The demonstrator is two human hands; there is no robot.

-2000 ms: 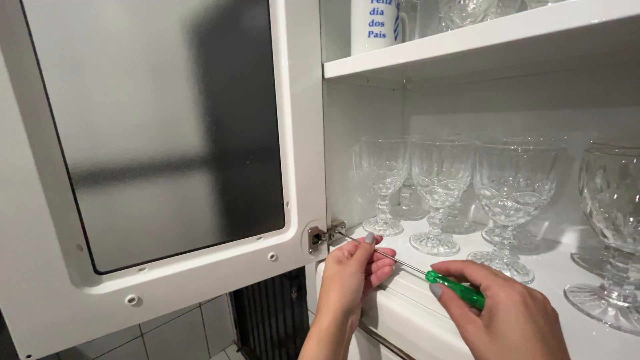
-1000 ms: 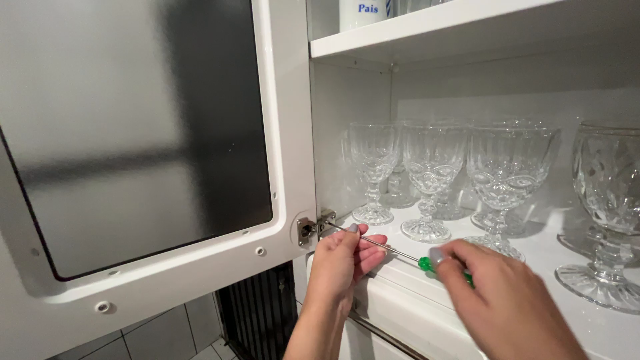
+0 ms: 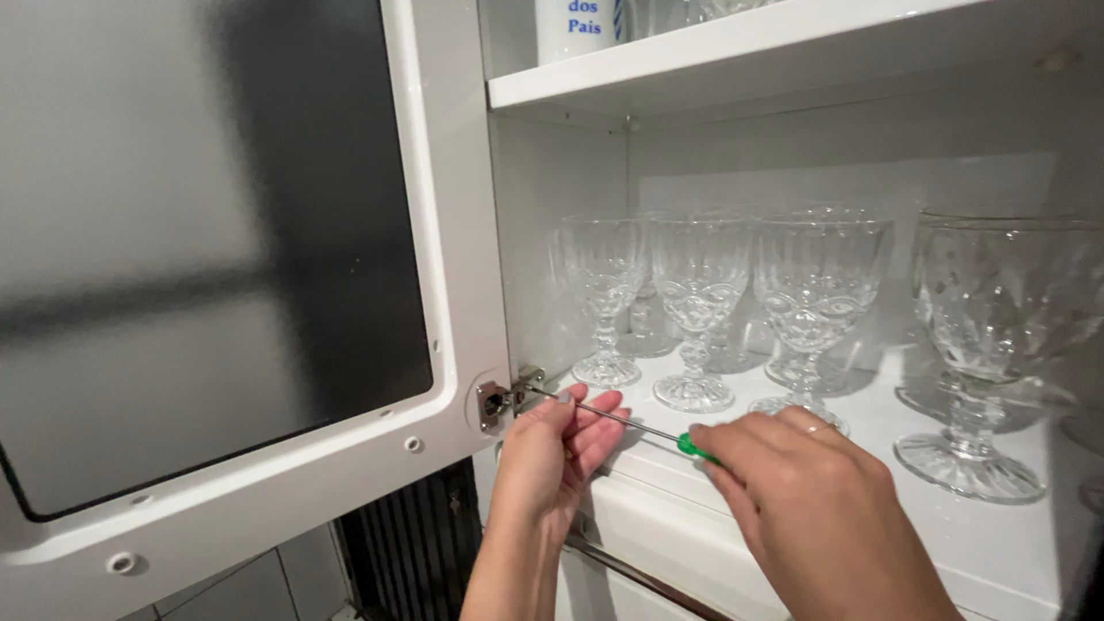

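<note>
My right hand (image 3: 806,487) is closed around the green handle of a screwdriver (image 3: 638,423), most of the handle hidden by the fingers. The thin metal shaft slants up and left to a metal hinge (image 3: 509,398) that joins the white cabinet door (image 3: 453,259) to the cabinet's side wall. My left hand (image 3: 561,444), palm up, pinches the shaft near its tip between thumb and forefinger, just right of the hinge. The other left fingers are loosely curled below the shaft. Whether the tip sits in a screw cannot be seen exactly.
Several cut-glass goblets (image 3: 697,319) stand on the lower shelf behind my hands; a larger goblet (image 3: 975,345) is at the right. Above, a white mug (image 3: 580,30) with blue writing stands on the upper shelf (image 3: 733,65). The open door's dark glass panel (image 3: 336,216) fills the left.
My right hand has changed its grip and now covers more of the green handle than two seconds ago. My left hand stays at the shaft by the hinge. The view has shifted slightly.
</note>
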